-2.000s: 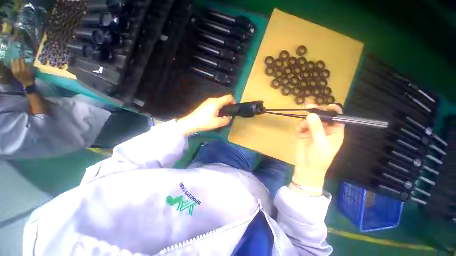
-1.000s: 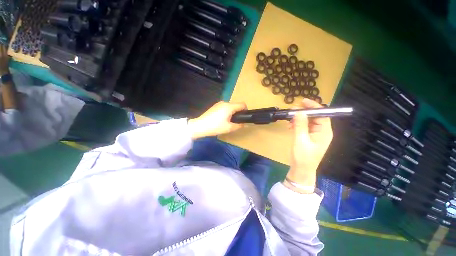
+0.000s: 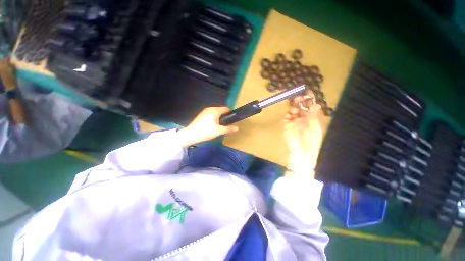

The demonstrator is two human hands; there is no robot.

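Note:
My left hand [image 3: 208, 125] is closed around the black body of a rod assembly [image 3: 241, 113]. Its silver tube points up and right, over the tan work board [image 3: 262, 125]. My right hand [image 3: 303, 133] is blurred, its fingertips at the lower right edge of a loose cluster of dark rings [image 3: 285, 72], just beyond the tube's tip. A ring-like outline shows at the fingertips, but whether it is gripped is unclear. No thin rods show between the body and the tube.
Black stacked trays [image 3: 153, 66] with rods stand on the left. A slotted parts tray [image 3: 352, 137] with silver-ended rods lies on the right, above a blue basket [image 3: 355, 205]. Another person's arm [image 3: 15, 104] is at the far left, near a board crowded with rings.
The thin rods seen first no longer show; the tube now sits close to the black body. My right hand has let go of the tube and moved to the rings. The assembly now tilts up to the right.

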